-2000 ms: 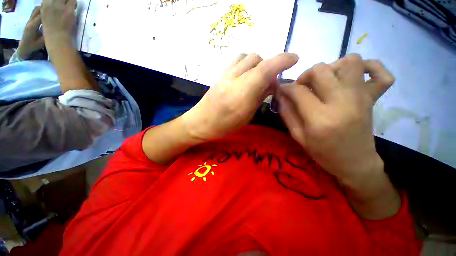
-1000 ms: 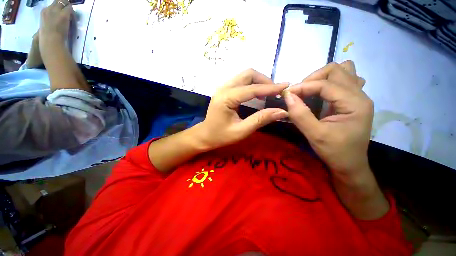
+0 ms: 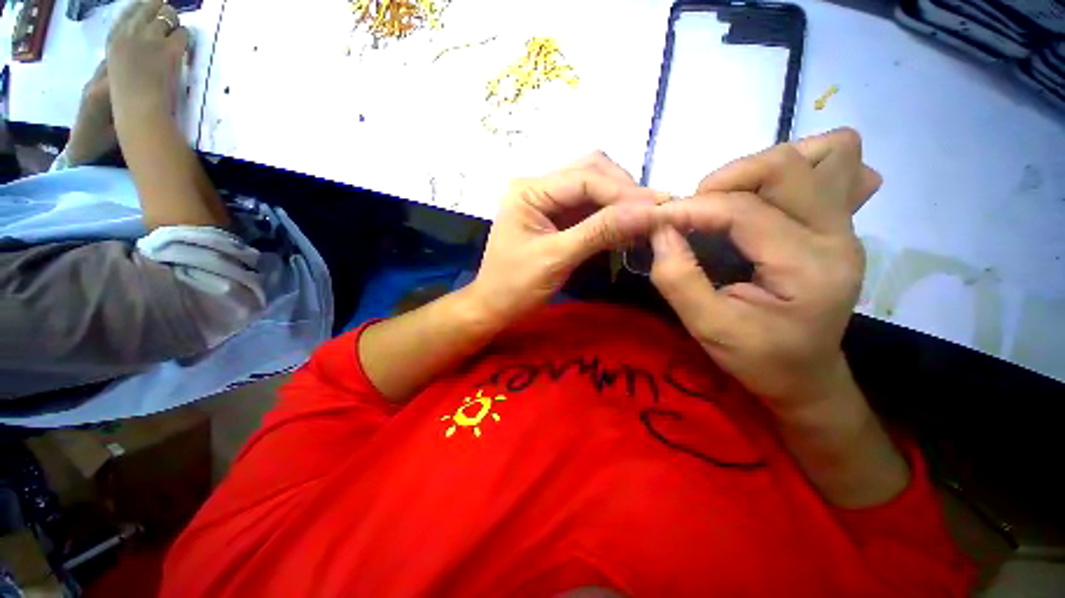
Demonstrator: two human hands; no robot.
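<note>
The black phone middle frame (image 3: 794,82) lies on the white table, its open window showing the tabletop. Its near end is partly covered by my hands. My left hand (image 3: 555,228) and my right hand (image 3: 765,251) meet fingertip to fingertip over that near end. A tiny yellowish strip, likely a flex cable (image 3: 663,197), shows between the fingertips; most of it is hidden, and which hand grips it is hard to tell. A loose pile of yellow flex pieces (image 3: 535,72) lies on the table left of the frame.
A darker orange pile (image 3: 397,16) lies farther up. A stray yellow piece (image 3: 827,97) is right of the frame. Stacked dark frames (image 3: 993,35) are at the top right. A neighbour's hand (image 3: 146,58) and grey sleeve are at the left. The table's dark edge runs below my hands.
The frame came further into view after the first picture. My left thumb, apart from the fingers a second ago, has closed up to them. My right fingertips stay against the left ones.
</note>
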